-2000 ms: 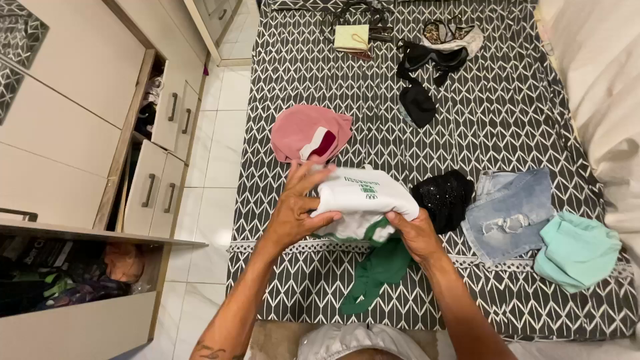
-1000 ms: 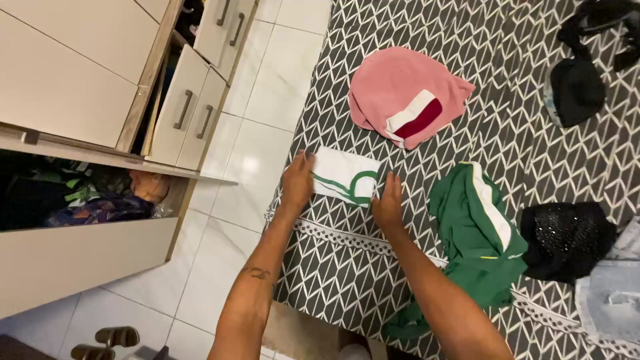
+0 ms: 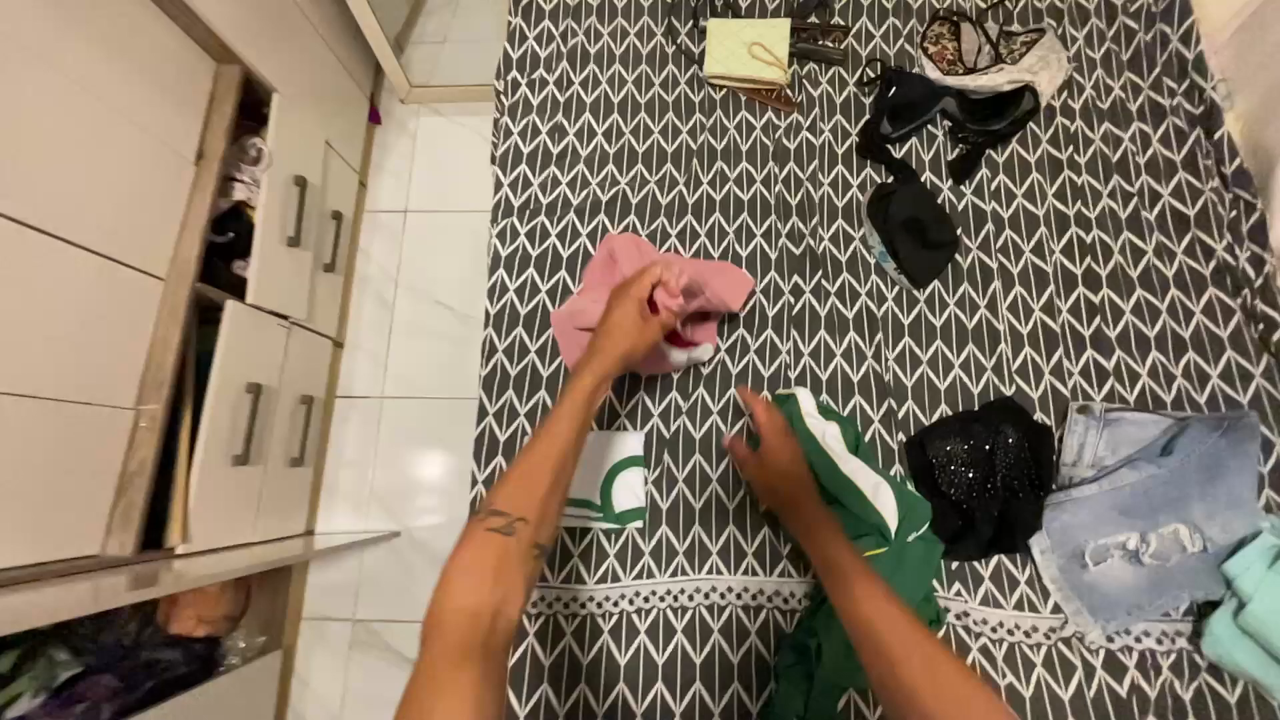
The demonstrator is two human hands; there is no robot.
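Note:
My left hand (image 3: pixel 645 312) is closed on a bunched pink garment (image 3: pixel 625 262) with a dark red and white part, on the patterned bedspread. My right hand (image 3: pixel 765 450) holds nothing, its fingers apart, beside a green garment (image 3: pixel 900 540) with a white stripe. A folded white cloth item with green lines (image 3: pixel 620 480) lies flat on the bed, partly hidden behind my left forearm. To the right of the green garment are a black sequined garment (image 3: pixel 985 480) and ripped denim shorts (image 3: pixel 1150 530).
Farther up the bed lie a black cap-like item (image 3: pixel 912 230), a black bra (image 3: pixel 945 110) and a pale yellow pouch (image 3: pixel 747 52). A mint-green garment (image 3: pixel 1250 610) is at the right edge. Cabinets (image 3: pixel 110 300) with an open drawer of clothes (image 3: pixel 130 640) stand at left.
The white cloth item, between both hands a second ago, now lies released on the bed. My left hand has moved up to the pink garment and gripped it, bunching its previously flat shape.

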